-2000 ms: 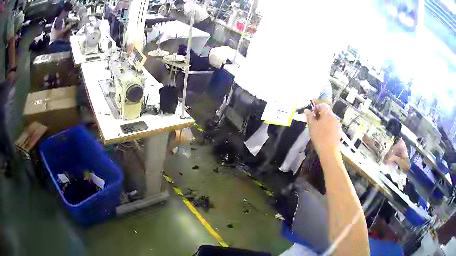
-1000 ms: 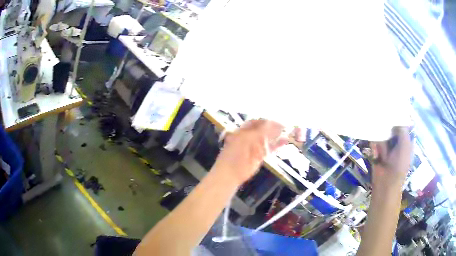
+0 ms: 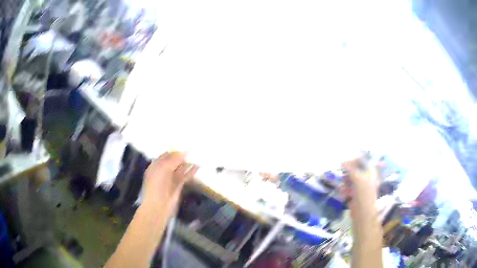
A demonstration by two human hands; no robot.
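A large white area, glared out and probably the table top with cloth or panels on it, fills the upper middle of the view (image 3: 261, 84). No edges of separate pieces can be made out in it. My left hand (image 3: 166, 170) is at its lower left edge, fingers bent towards it. My right hand (image 3: 361, 175) is at its lower right edge, with a small dark spot at the fingertips. Both hands are blurred, and whether they grip the white material cannot be told.
A blurred table edge (image 3: 230, 201) runs diagonally below the white area. A white hanging piece (image 3: 111, 159) is left of my left hand. Blue items and clutter lie near my right hand. Another table corner (image 3: 23, 168) is at far left.
The view has swung right and blurred. My left hand has moved left and apart from my right hand. The white area now spreads between both hands; the sewing machine at left has left the view.
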